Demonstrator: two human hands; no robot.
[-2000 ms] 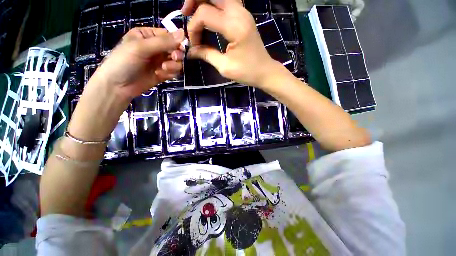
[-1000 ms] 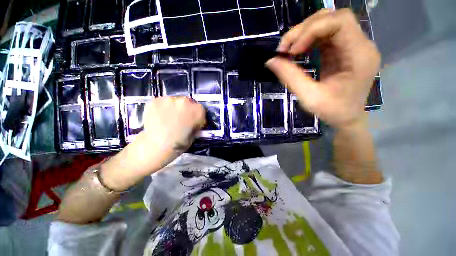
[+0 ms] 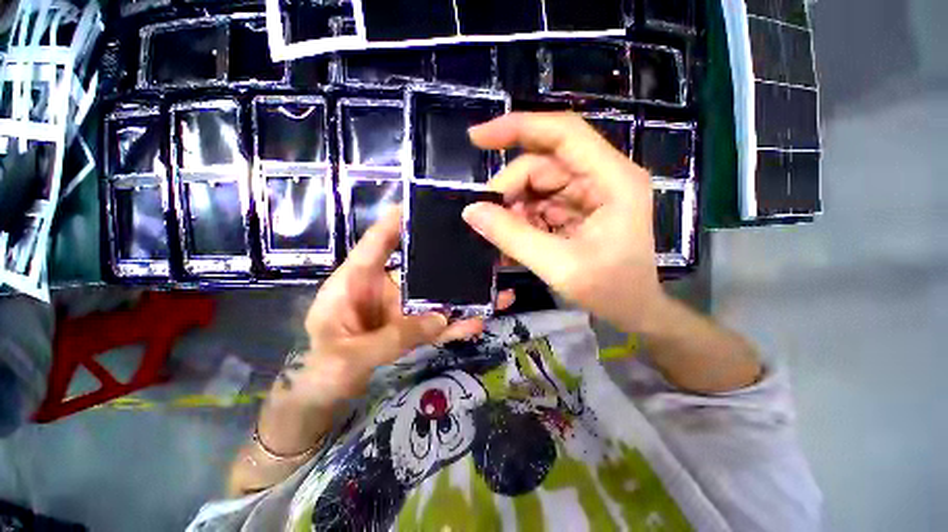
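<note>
My left hand (image 3: 364, 312) holds a silver-rimmed frame (image 3: 452, 135) by its lower end, upright over the front edge of the black tray (image 3: 94, 223). A matte black adhesive piece (image 3: 449, 249) covers the frame's lower window; the upper window looks dark and glossy. My right hand (image 3: 572, 197) is at the frame's right side, its thumb at the black piece's upper right corner and its index finger raised over the upper window. Whether the right fingertips grip the piece is hard to tell.
The tray holds rows of silver-rimmed frames. A white-lined sticker sheet (image 3: 499, 19) lies across its far part. A stack of sticker sheets (image 3: 787, 114) is at the right. White waste lattice (image 3: 36, 135) is heaped at the left. A red stool (image 3: 125, 333) stands below.
My left hand has lifted a frame from the tray and turned up under it. My right hand has brought the black piece left and down onto the frame's lower window. The view has shifted.
</note>
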